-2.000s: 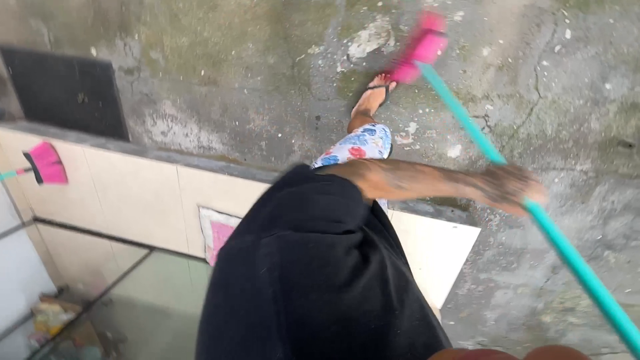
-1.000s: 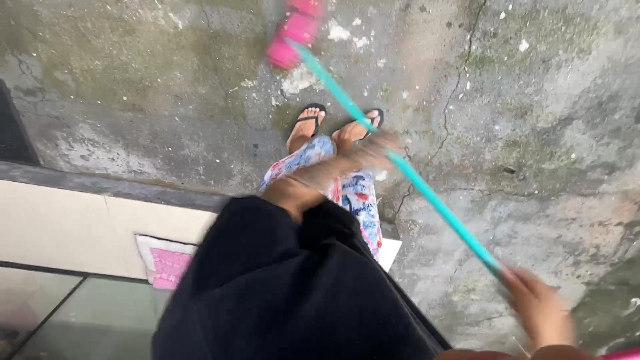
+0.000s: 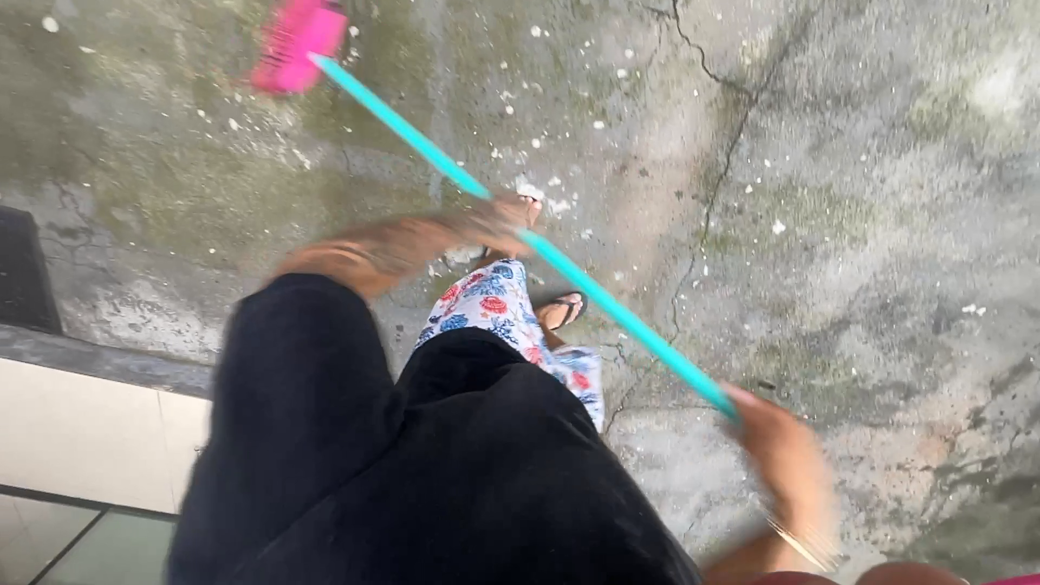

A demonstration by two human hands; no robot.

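Note:
A broom with a pink head point(image 3: 301, 45) and a turquoise stick point(image 3: 626, 315) slants from the upper left to the lower right. My left hand point(image 3: 508, 221), blurred, is closed around the middle of the stick. Near the stick's upper end, at the lower right, my right hand point(image 3: 776, 447) grips it, with a bracelet at the wrist. The pink head is over the stained concrete floor point(image 3: 861, 292), beyond my feet; whether its bristles touch the floor is not plain.
My sandalled feet point(image 3: 562, 310) stand on cracked concrete strewn with small white flecks. At the left is a raised edge with pale tiles point(image 3: 81, 431), and a dark panel point(image 3: 24, 272) beside it. Reddish rounded shapes show at the bottom edge, unclear.
The broom's pink head has swung from the right of my feet to their left since two seconds ago. My feet have moved from side by side to one farther forward. The view has shifted.

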